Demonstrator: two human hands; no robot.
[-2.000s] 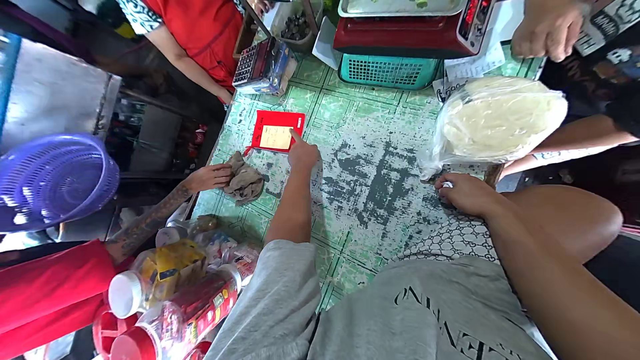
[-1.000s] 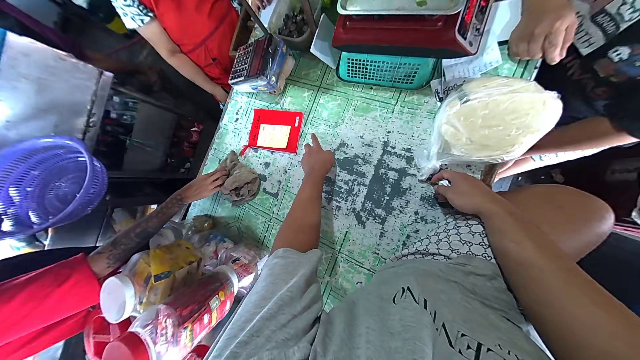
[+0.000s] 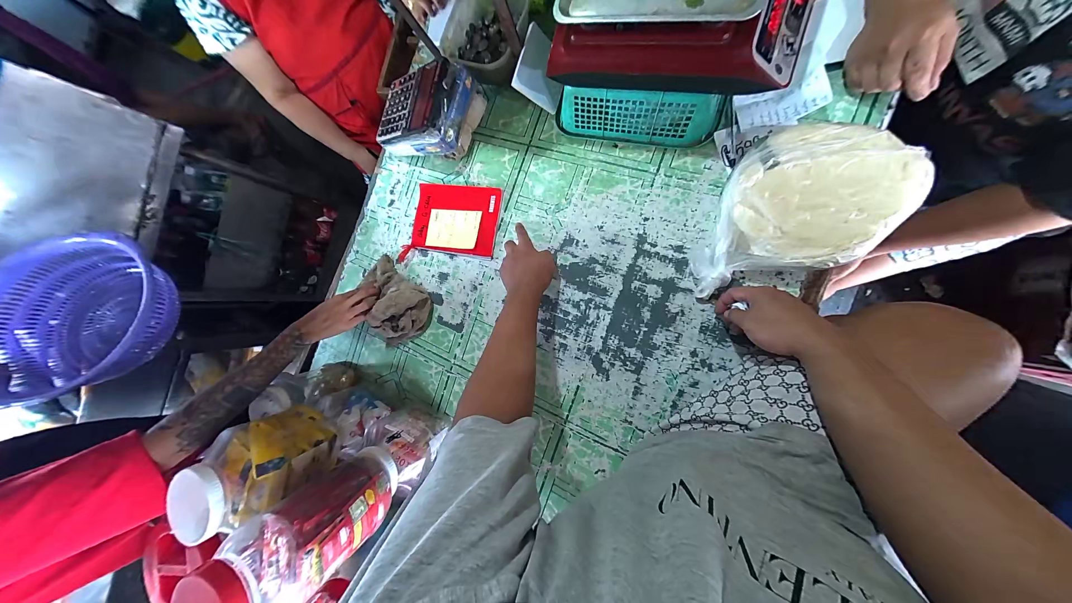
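Note:
My left hand (image 3: 528, 264) is over the worn green table (image 3: 628, 310), its index finger extended and nothing held. Just left of that fingertip lies a red notebook (image 3: 490, 222) with a pale yellow note (image 3: 453, 228) on it. My right hand (image 3: 775, 320) is at the table's right edge, curled around a small light object (image 3: 739, 306) that I cannot identify. Right above it, a clear plastic bag of pale, dough-like food (image 3: 829, 197) is beside another person's arm. Another person's hand (image 3: 342, 311) touches a crumpled grey-brown cloth (image 3: 400, 308) at the table's left edge.
A dark red digital scale (image 3: 653, 57) stands over a teal plastic basket (image 3: 641, 115) at the far side. Left of it is a calculator (image 3: 410, 105). Plastic jars (image 3: 289, 536) crowd the near left, with a purple basket (image 3: 84, 318) beyond. Another person's hand (image 3: 903, 50) rests far right.
My left hand has moved right, off the red notebook, where its finger was about two seconds ago. My right hand has stayed at the table's right edge.

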